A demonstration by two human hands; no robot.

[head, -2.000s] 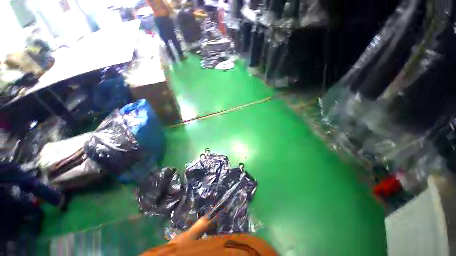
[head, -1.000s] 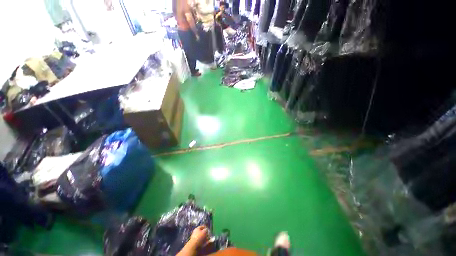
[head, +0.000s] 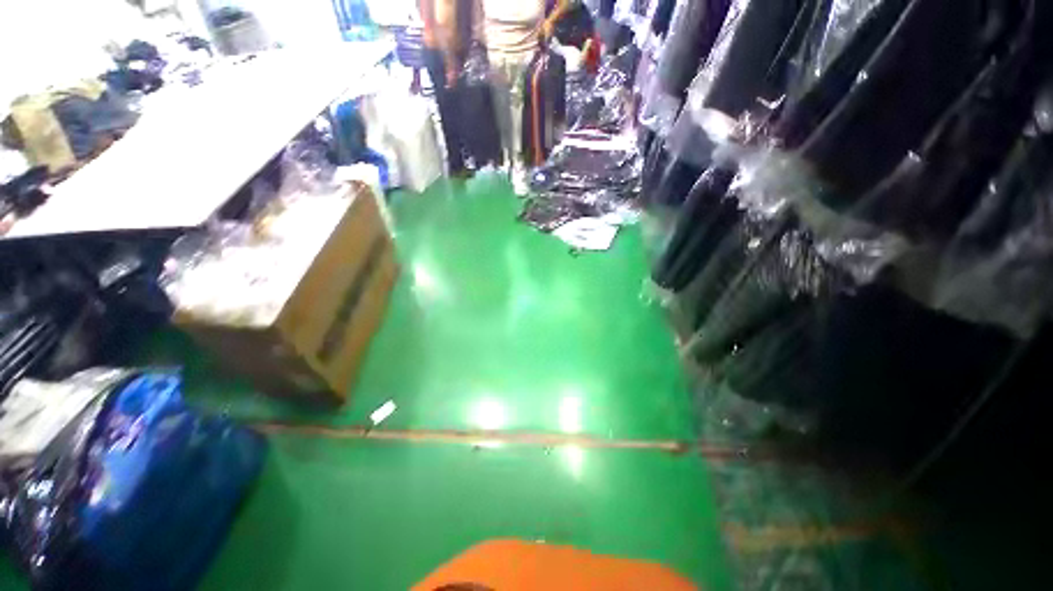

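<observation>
Neither of my hands shows in the head view; only the orange cloth of my clothing (head: 560,568) is at the bottom edge. Nearest in front of me is the glossy green floor. A blue plastic sack (head: 167,496) stands at the lower left, with dark and pale film-covered pieces against it. An open cardboard box (head: 329,329) full of clear film stands beyond it. A pile of bagged dark garments (head: 583,173) lies on the floor further ahead, with a white piece at its near edge.
Rows of dark covered garments (head: 739,242) hang along the right side. A long white table (head: 173,150) with cloth heaps stands at the left. Persons (head: 508,81) stand at the far end of the aisle. A small white scrap (head: 382,412) lies near a line across the floor.
My view has moved forward along the aisle. The hand and the bagged dark garments near my feet have left the picture. The box, far pile and hanging rows appear nearer.
</observation>
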